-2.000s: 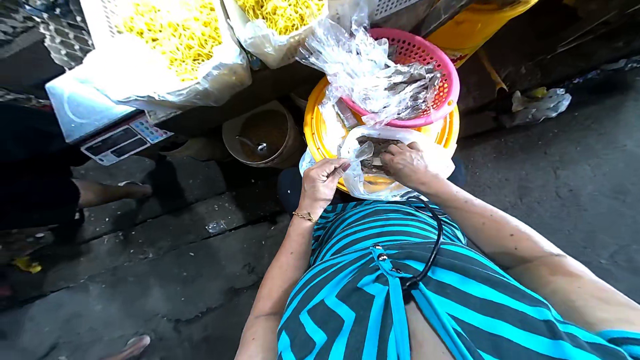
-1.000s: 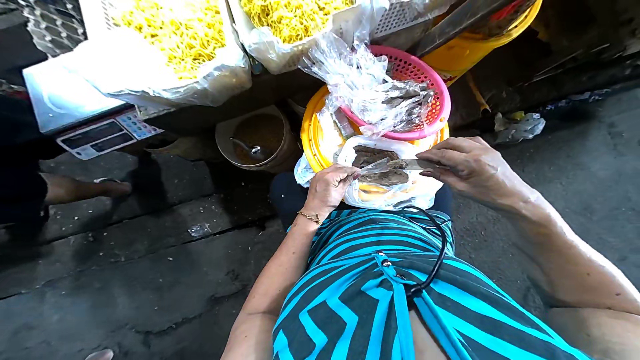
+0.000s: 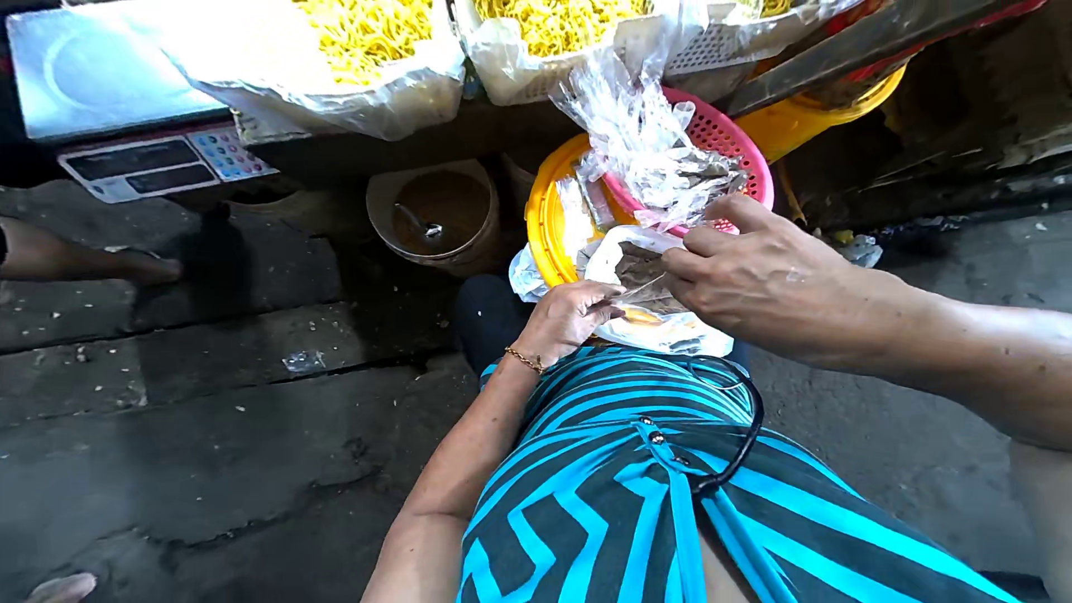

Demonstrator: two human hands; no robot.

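My left hand point(image 3: 574, 316) pinches the edge of a small clear plastic bag point(image 3: 645, 293) over an open white plastic bag point(image 3: 615, 260) of dark brown pieces. My right hand point(image 3: 745, 264) is raised at the right of that bag, its fingers bent at the clear plastic; my hand hides what its fingertips hold. The white bag rests on a yellow tub point(image 3: 544, 213) by my lap. Behind it, a pink plastic colander point(image 3: 758, 172) holds a heap of small clear bags point(image 3: 628, 126), some with dark contents.
Yellow noodles point(image 3: 373, 33) fill plastic-lined crates along the stall's edge. A digital scale point(image 3: 138, 167) is at the upper left. Below the stall stands a bucket point(image 3: 481, 243) with brown contents and a ladle. A person's leg point(image 3: 75, 255) shows at left. Another yellow bucket point(image 3: 770, 130) stands at upper right.
My right hand was inside the white bag two seconds ago; it came out to the right and is now raised beside it. My left hand has stayed near the bag's left edge.
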